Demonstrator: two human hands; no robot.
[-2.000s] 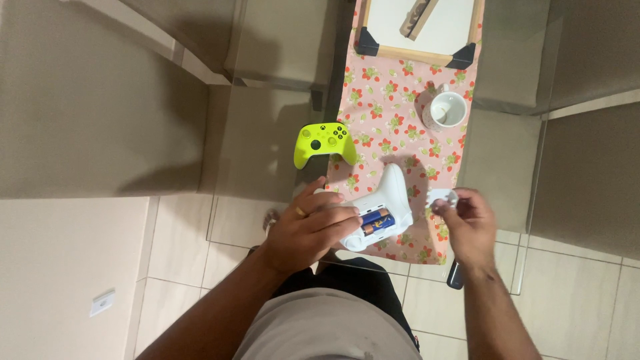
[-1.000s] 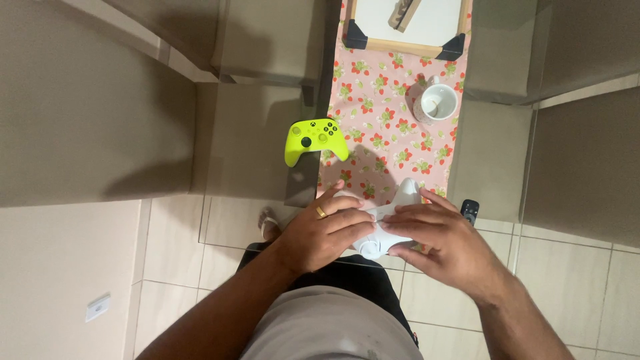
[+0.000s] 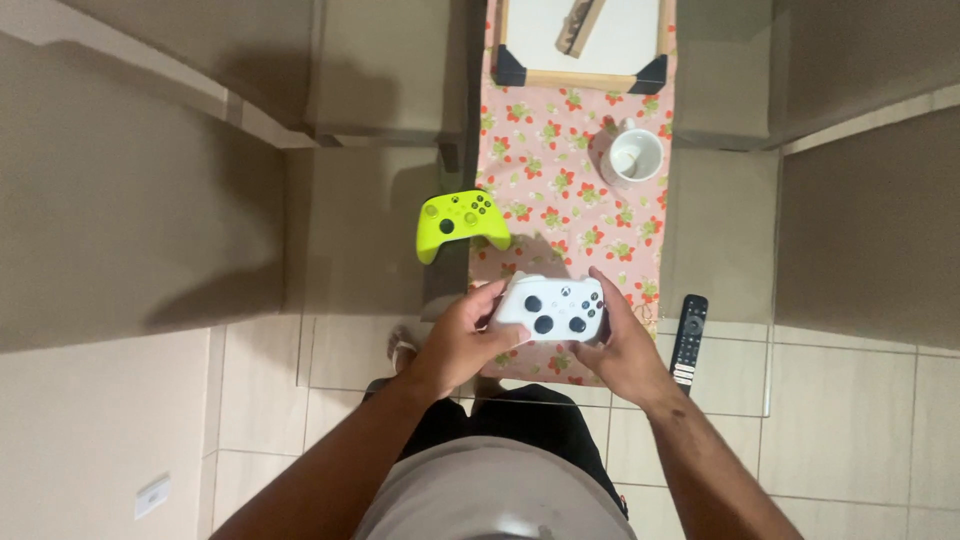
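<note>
Between my two hands is a white Xbox game controller, its face with black thumbsticks turned up. My left hand grips its left side, the thumb lying over the lower left grip. My right hand holds the right side, fingers at the top edge and thumb by the lower right grip. The battery side faces down and is hidden. Just beyond my left hand, a lime-yellow Xbox controller lies face up, partly over the left edge of a pink strawberry-print table runner.
A white mug stands on the runner at the right. Farther back lies a wood-framed white board with black corners, a brown strip-shaped object on it. A black remote control rests near the glass tabletop's right front. Chairs flank both sides.
Two seconds ago the white controller showed its batteries, with a small white cover in my right hand. My hands then closed over the controller; now its button face is up.
</note>
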